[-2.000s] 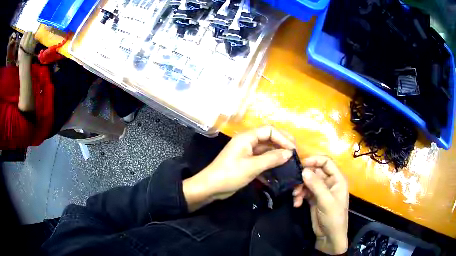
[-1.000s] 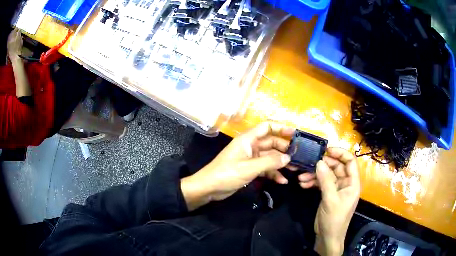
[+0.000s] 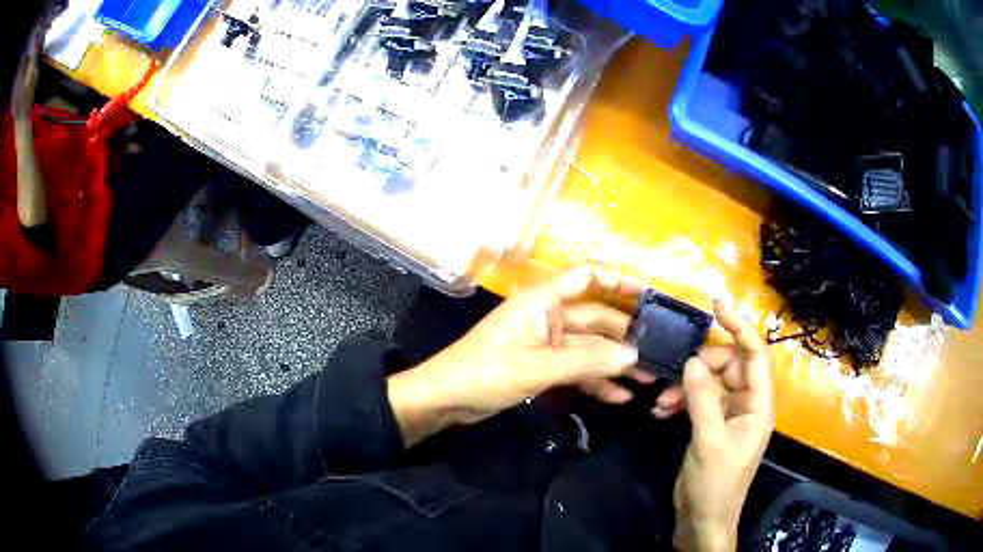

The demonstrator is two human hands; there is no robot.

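A square black plastic housing (image 3: 670,336) is held tilted above my lap, its recessed face towards me. My left hand (image 3: 528,350) grips its left side, thumb on the lower left edge. My right hand (image 3: 728,394) holds its lower right corner with the thumb, and its index finger is raised beside the right edge. I cannot tell whether a sealing ring sits in the housing. A tangled black pile of sealing rings (image 3: 825,291) lies on the bench beside the blue parts bin (image 3: 792,180), which is heaped with black housings.
Clear blister trays (image 3: 453,232) with black connector-like parts lie at the left of the orange bench (image 3: 647,151). Blue bins (image 3: 140,19) stand at the far left and top middle. A grey bin (image 3: 852,505) is at the lower right. A person in red (image 3: 65,205) is at the left by a stool.
The housing has turned from edge-on to face me, then shifted slightly right and down. My right hand has moved right, its index finger now raised. The person in red has shifted.
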